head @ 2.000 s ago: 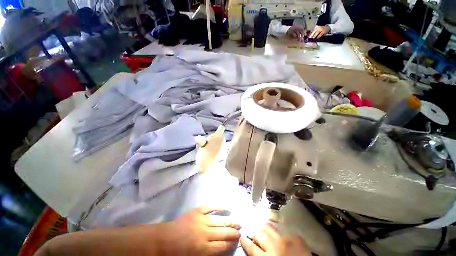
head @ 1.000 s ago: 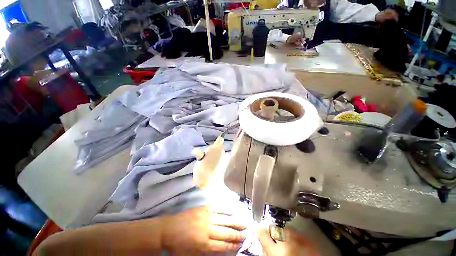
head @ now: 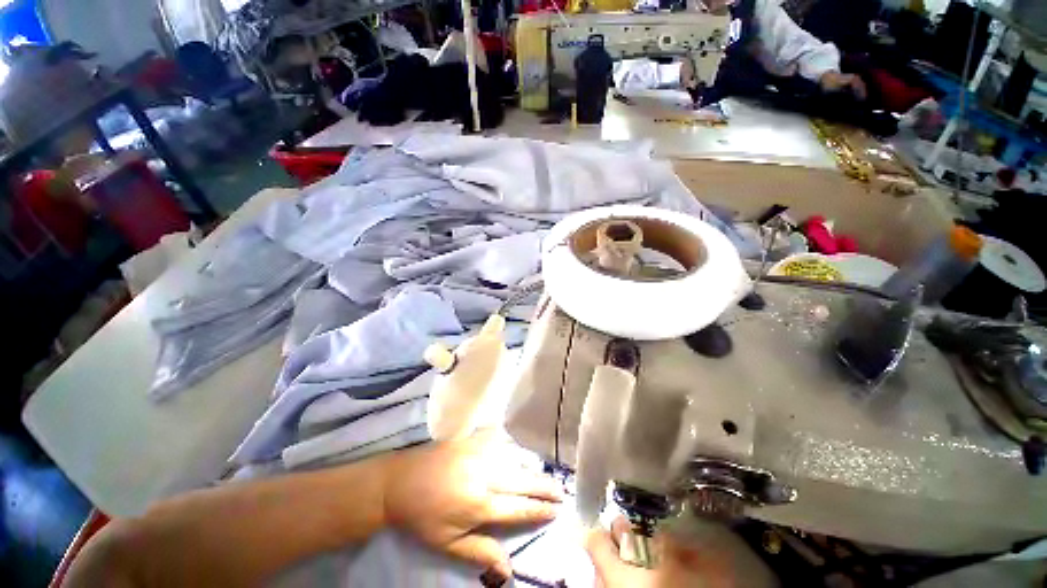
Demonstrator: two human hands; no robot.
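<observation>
Light grey cloth pieces (head: 344, 293) lie heaped left of the cream sewing machine head (head: 654, 402). My left hand (head: 471, 500) lies palm down, fingers spread, on grey cloth left of the needle area, partly washed out by the lamp glow. My right hand (head: 677, 557) is at the bottom edge below the machine head, partly cut off and hidden; its grip cannot be told. A small metal part (head: 635, 540) shows beside its fingers. The needle and presser foot are lost in the glare. A cream knobbed plate (head: 465, 379) is at the head's left side.
A white tape roll (head: 643, 276) sits on top of the machine head. A thread cone with an orange tip (head: 936, 264) stands behind it. An orange crate edge (head: 80, 551) shows at lower left. Across the table, a person's arm (head: 804, 52) is beside another sewing machine (head: 631, 52).
My left hand has moved slightly up with its fingers more spread, and more cloth shows below it. My right hand has shifted slightly right since the oldest frame. The person opposite has moved their arms.
</observation>
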